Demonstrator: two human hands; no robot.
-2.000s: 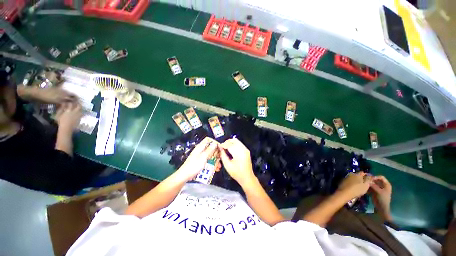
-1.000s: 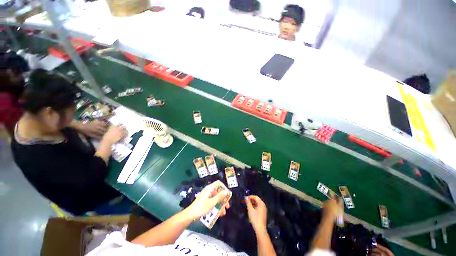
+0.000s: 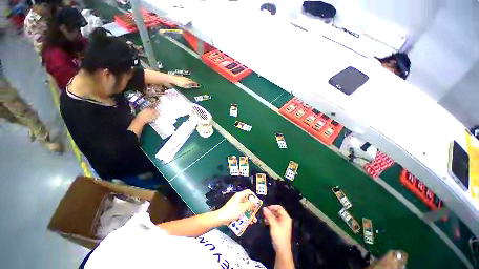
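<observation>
My left hand (image 3: 237,207) holds a phone board (image 3: 242,221), white keypad end towards me and orange-brown end up. My right hand (image 3: 277,219) is just right of the board, fingers curled with the tips close together; whether a small part is pinched there cannot be told. The heap of glossy black parts (image 3: 310,235) lies under and around both hands. Three more boards lie beyond my hands: a pair side by side (image 3: 238,165) and a single one (image 3: 261,184) at the heap's edge.
The green belt (image 3: 315,173) carries several spaced boards beyond a pale rail. A small cream fan (image 3: 203,122) and white strips (image 3: 178,138) stand left. A neighbour in black (image 3: 113,123) reaches onto the belt. Red trays (image 3: 311,120) line the far side. An open cardboard box (image 3: 79,210) is lower left.
The view has swung left and tilted. My hands stay near each other, the board still in my left. The left neighbour's arm now extends to the belt. The right neighbour's hand is now at the bottom edge.
</observation>
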